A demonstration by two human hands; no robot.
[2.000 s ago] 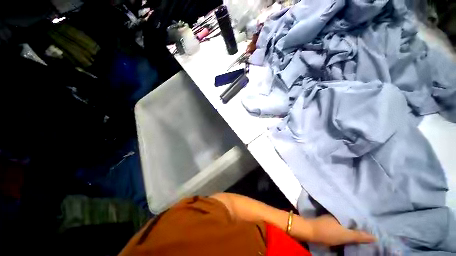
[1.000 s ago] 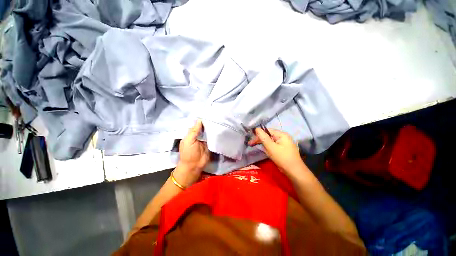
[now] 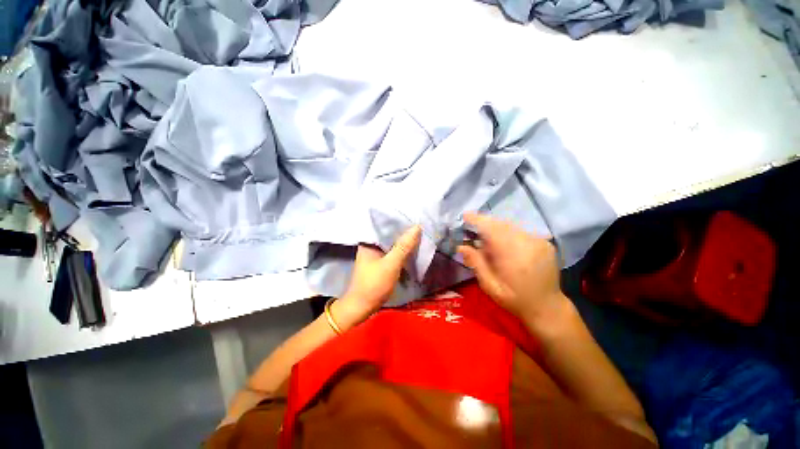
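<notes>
A light grey-blue garment (image 3: 325, 167) lies spread on the white table and over its front edge, above my lap. My left hand (image 3: 382, 274) pinches a small pointed piece of the cloth between thumb and fingers. My right hand (image 3: 513, 263) is just right of it, with bent fingers close to the cloth. A small dark tool (image 3: 472, 238), perhaps thread snips, shows in the right fingers, mostly hidden. The fingertips are slightly blurred, and thread ends cannot be made out.
A heap of the same cloth (image 3: 114, 114) lies at the left, another (image 3: 605, 13) at the far edge. Black items (image 3: 85, 288) lie on the table (image 3: 684, 114) at left. Below are a translucent bin (image 3: 132, 395), a red stool (image 3: 732, 267) and a blue bag (image 3: 710, 386).
The view has turned from the bin side to my lap, then shifted slightly. Since one second ago, my left hand has moved right along the cloth, and the pinched piece now points up.
</notes>
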